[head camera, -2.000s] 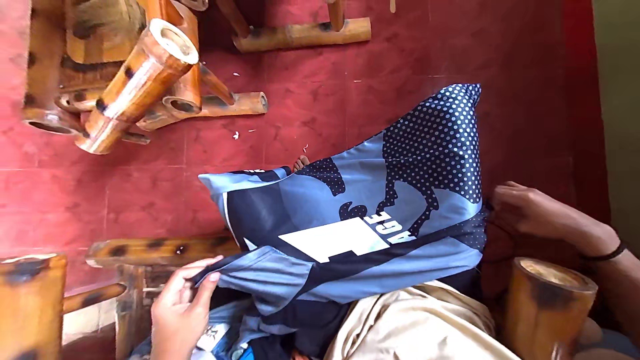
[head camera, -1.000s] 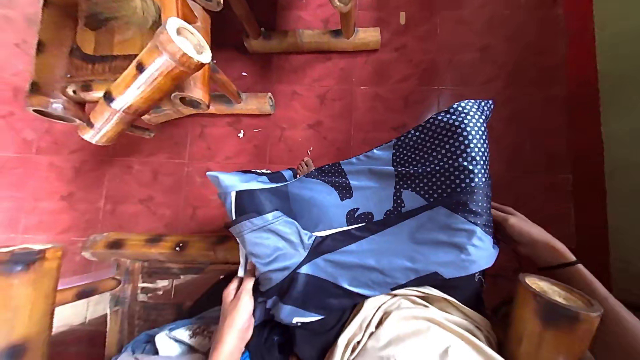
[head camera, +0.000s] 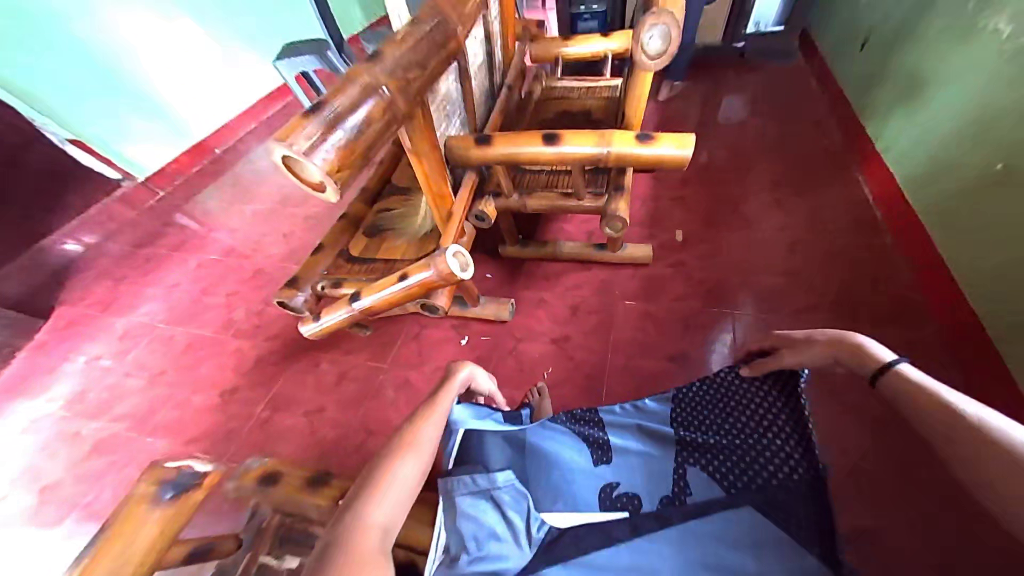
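A blue and navy patterned garment lies spread over my lap, one sleeve folded in on its left part. My left hand is at the garment's far left edge, fingers bent over the cloth. At the far right corner, my right hand pinches the dark dotted fabric between thumb and fingers; a black band circles that wrist. Part of a bare foot shows just beyond the cloth, beside my left hand. The near edge of the garment runs out of view.
Bamboo chairs stand ahead on the red tiled floor, one holding a bundle of pale bristles. Bamboo seat parts are at the near left. A grey plastic stool is by the left wall. At the top, a person's foot shows.
The view has tilted up to more of the room. My left hand has gone from the garment's near left side to its far left edge; my right hand from its right side to the far right corner.
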